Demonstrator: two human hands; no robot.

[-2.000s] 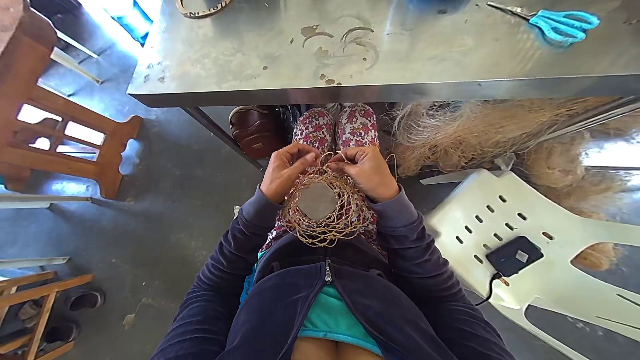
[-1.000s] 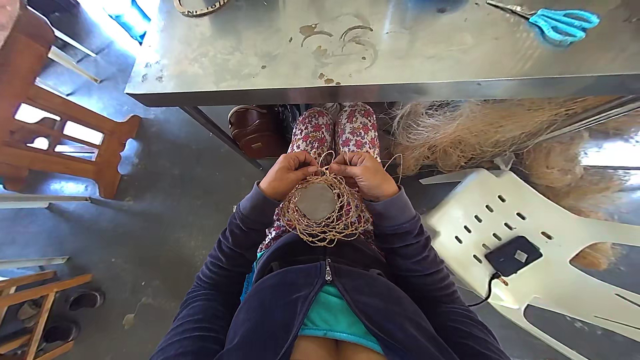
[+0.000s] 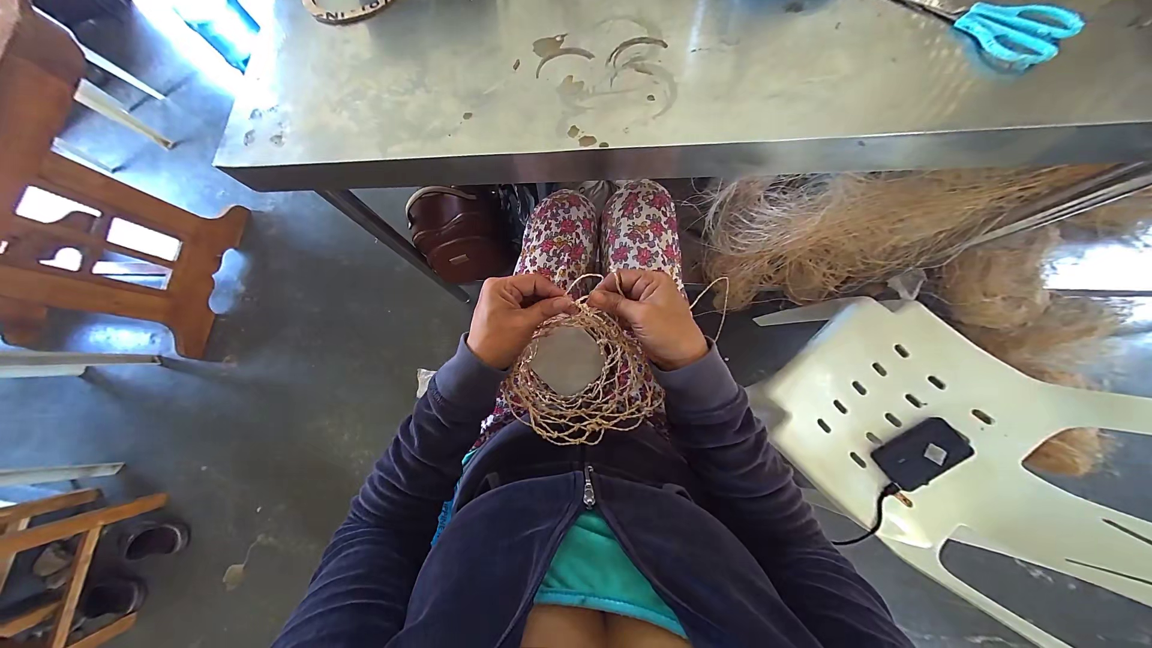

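Note:
A knotted net of tan natural-fibre cord (image 3: 585, 418) lies on my lap around a pale grey round piece (image 3: 567, 360). My left hand (image 3: 517, 319) pinches the cord at the net's far edge between thumb and forefinger. Close beside it, my right hand (image 3: 655, 315) pinches the cord at the same edge. A small loop of cord stands up between the two hands, and a loose strand (image 3: 724, 301) curves out beyond my right hand. The fingertips partly hide the knot between them.
Ahead is a metal table (image 3: 432, 99) with blue-handled scissors (image 3: 1021, 31) and a ring-shaped object (image 3: 346, 9). Loose fibre (image 3: 837, 229) and a brown leather bag (image 3: 457, 234) lie beneath. A white plastic chair (image 3: 882, 378) at right holds a black corded device (image 3: 922, 453); wooden furniture (image 3: 108, 279) stands left.
Over the last two seconds my hands have shifted slightly at the net's far edge, and the cord between them now forms a raised loop. The net remains on my lap.

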